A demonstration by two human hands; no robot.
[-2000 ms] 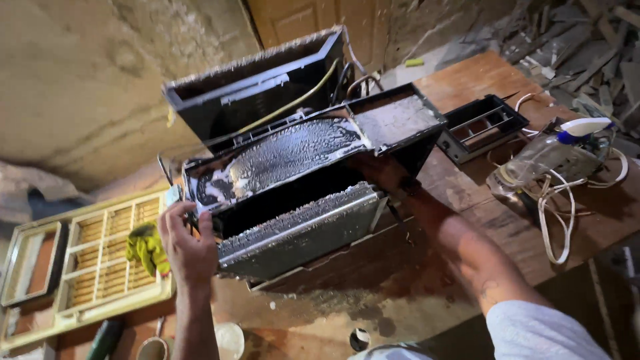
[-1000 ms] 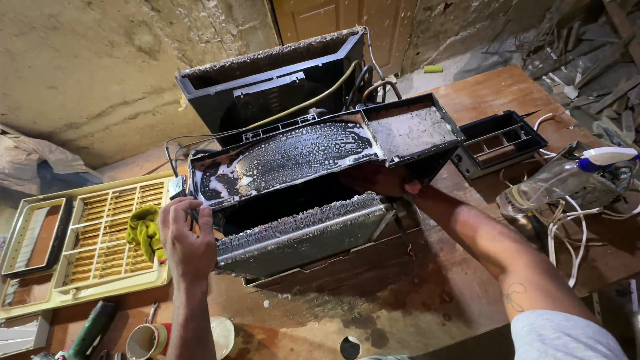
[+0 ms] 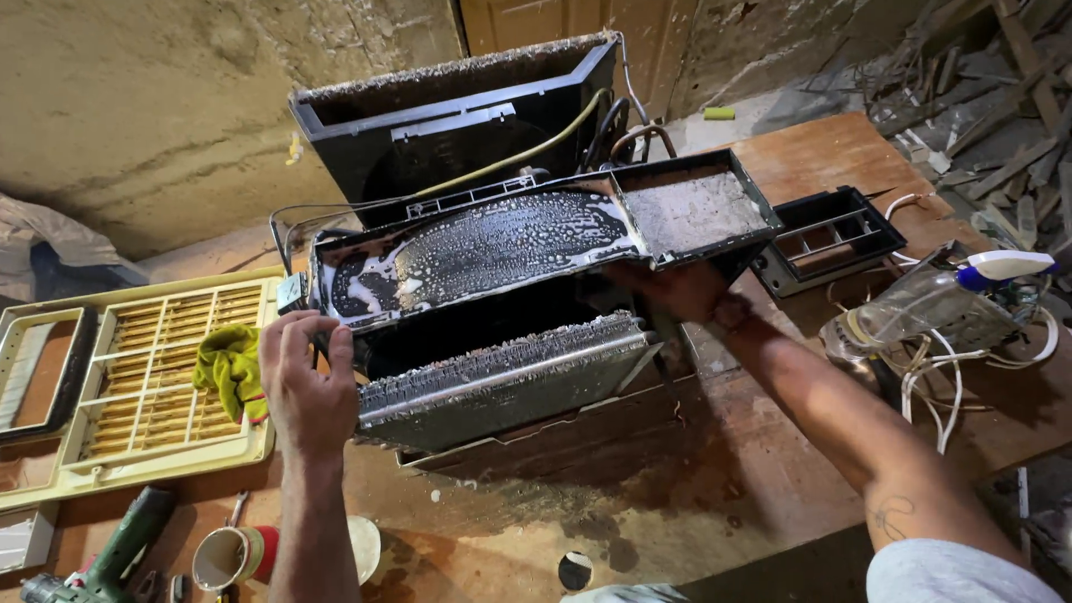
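A window air conditioner stands taken apart on a wooden table. Its black plastic housing (image 3: 494,251) has water drops and white foam on top, with dusty grey foam insulation (image 3: 691,208) at its right end. My left hand (image 3: 308,368) rests at the housing's left corner, by a small metal bracket (image 3: 291,291); whether it grips is unclear. My right hand (image 3: 678,289) reaches beneath the right part, its fingers hidden in shadow. In front is the finned metal coil (image 3: 511,377), wet and dirty. Behind rises the black fan shroud (image 3: 469,117) with another dusty coil edge.
At left lie a cream front grille (image 3: 151,377), a yellow-green glove or cloth (image 3: 230,368), a cordless drill (image 3: 126,536) and a cup (image 3: 230,557). At right are a black vent frame (image 3: 825,239), a spray bottle (image 3: 913,310) and white cable (image 3: 950,394). The tabletop has a round hole (image 3: 575,571).
Both hands keep roughly their places at the housing's two ends. The view has shifted somewhat.
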